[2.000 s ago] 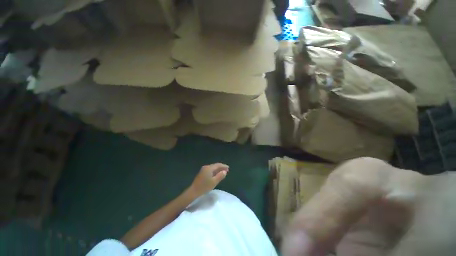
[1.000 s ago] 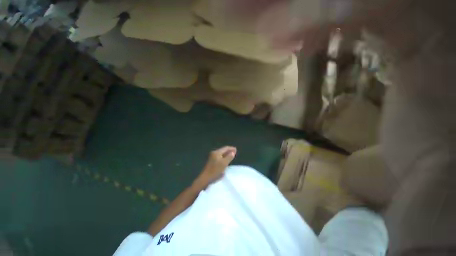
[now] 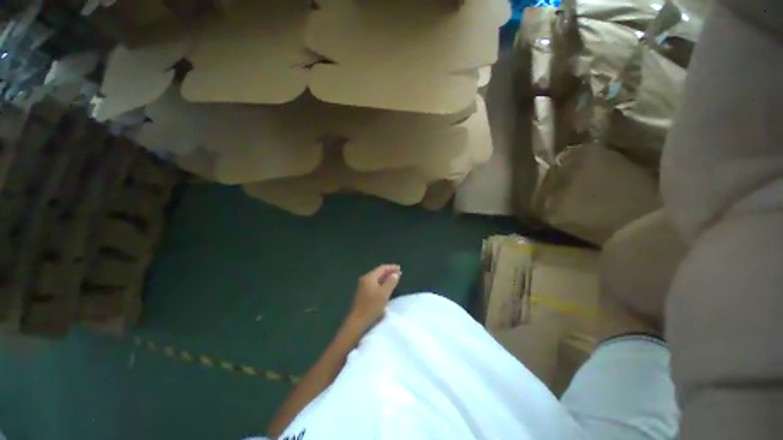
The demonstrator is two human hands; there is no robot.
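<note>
A tall pile of nested brown boxes (image 3: 395,82) stands ahead, its rounded flaps sticking out in layers toward me. My left hand (image 3: 378,279) is low in front of my white shirt, with the fingers curled in and nothing seen in them. It is apart from the pile. My right hand (image 3: 730,258) seems to be raised very close to the camera. Only large blurred skin shows along the right side, so its fingers and any hold cannot be made out.
Another brown pile (image 3: 86,232) stands at the left. Brown paper-wrapped bundles (image 3: 627,103) are at the upper right. Flat cardboard with yellow strips (image 3: 558,279) lies low beside my right side. Yellow-black tape (image 3: 215,361) crosses the green floor (image 3: 249,266).
The blurred skin of my right hand or arm has left the top of the view and now fills the right edge. The view has shifted a little. My left hand stays curled near my shirt.
</note>
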